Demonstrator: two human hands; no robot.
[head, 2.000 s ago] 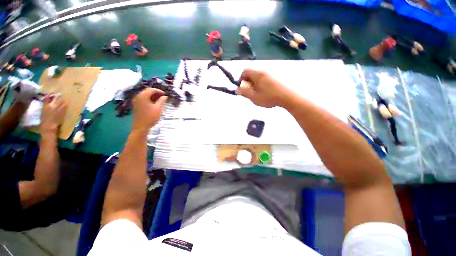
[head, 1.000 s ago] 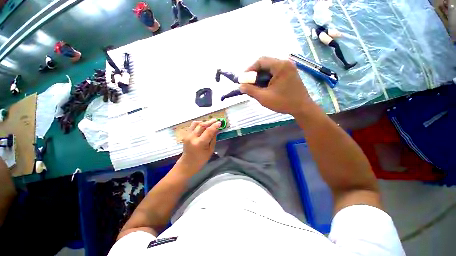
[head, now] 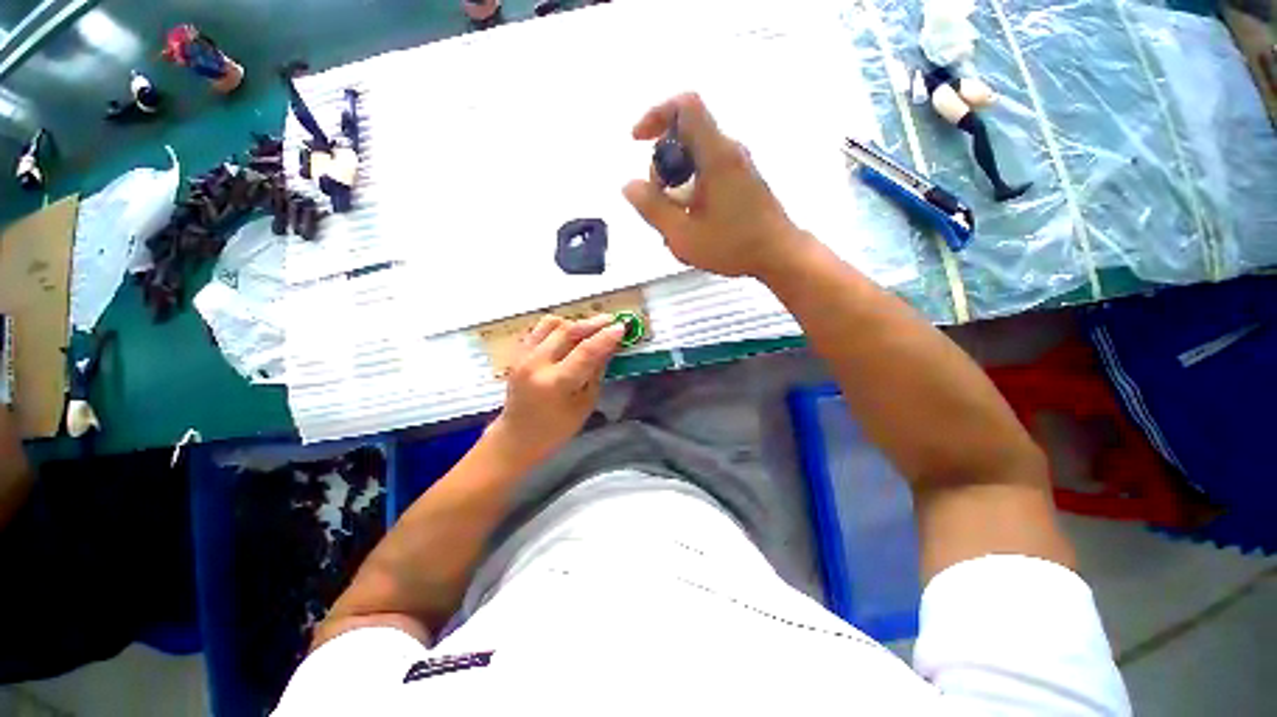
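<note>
My right hand (head: 721, 196) holds a figure lower body (head: 674, 160) above the white sheet (head: 476, 182); its dark end shows between the fingers and its legs are mostly hidden. My left hand (head: 557, 376) is at the green-rimmed pot (head: 629, 328), fingertips at its rim; whether they hold a small part cannot be seen. The pot sits on a brown cardboard holder (head: 504, 343), partly covered by the hand. The white pot is not visible. A black base (head: 581, 245) lies on the sheet between my hands.
A heap of dark parts (head: 210, 217) and plastic bags (head: 241, 311) lie left. Another figure lower body (head: 333, 165) lies on the sheet's left edge. A utility knife (head: 910, 193) and a sample figure (head: 966, 105) lie right. A blue bin (head: 301, 546) holds dark parts below left.
My right hand has moved up from the sheet's front edge and turned the figure so its legs no longer show. My left hand stays at the green-rimmed pot. The view has shifted slightly.
</note>
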